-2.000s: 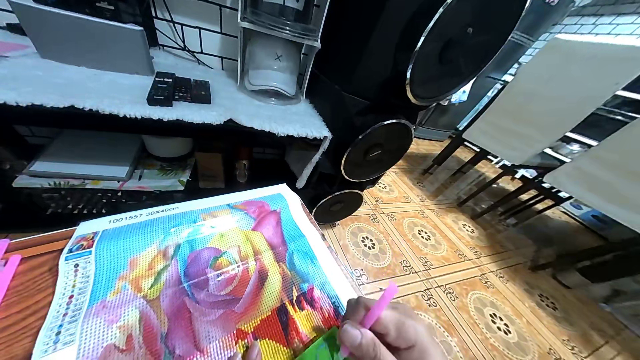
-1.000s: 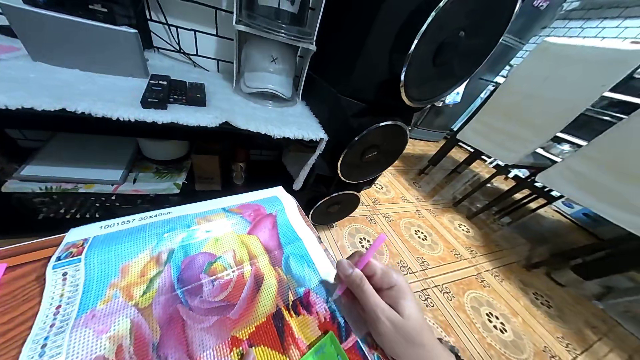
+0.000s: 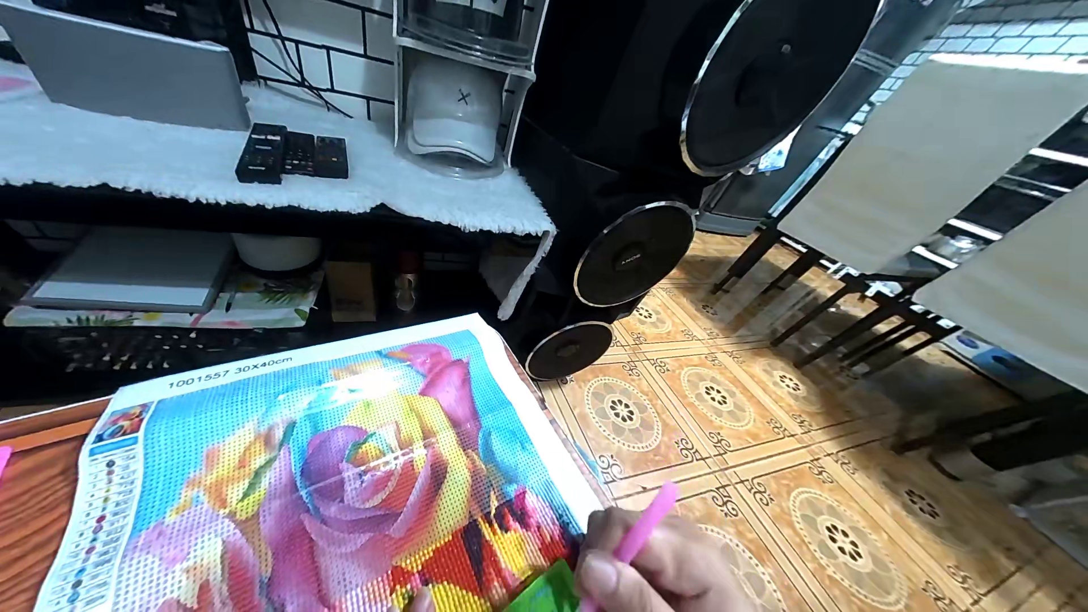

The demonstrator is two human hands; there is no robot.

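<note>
My right hand point(image 3: 659, 565) pinches a pink diamond-painting pen point(image 3: 644, 523) at the canvas's lower right edge. Its fingers are beside a green plastic tray point(image 3: 548, 590), cut off by the bottom of the view. Of my left hand point(image 3: 421, 600), only a fingertip shows at the bottom, on the canvas; whether it holds anything is hidden. The diamond-painting canvas point(image 3: 357, 493) bears multicoloured roses, with a colour chart point(image 3: 98, 518) down its left side. Textured, shiny drills cover part of its lower area.
The canvas lies on a wooden table point(image 3: 42, 501). Behind it, a black shelf with a white fluffy cover point(image 3: 365, 183) holds remote controls point(image 3: 289, 155) and a cap in a clear case point(image 3: 455, 110). Black speakers point(image 3: 633, 253) stand at its right, near chairs point(image 3: 901, 161) on the tiled floor point(image 3: 765, 476).
My right hand has moved back down toward the green tray, with the pink pen still held. A left fingertip shows again at the bottom.
</note>
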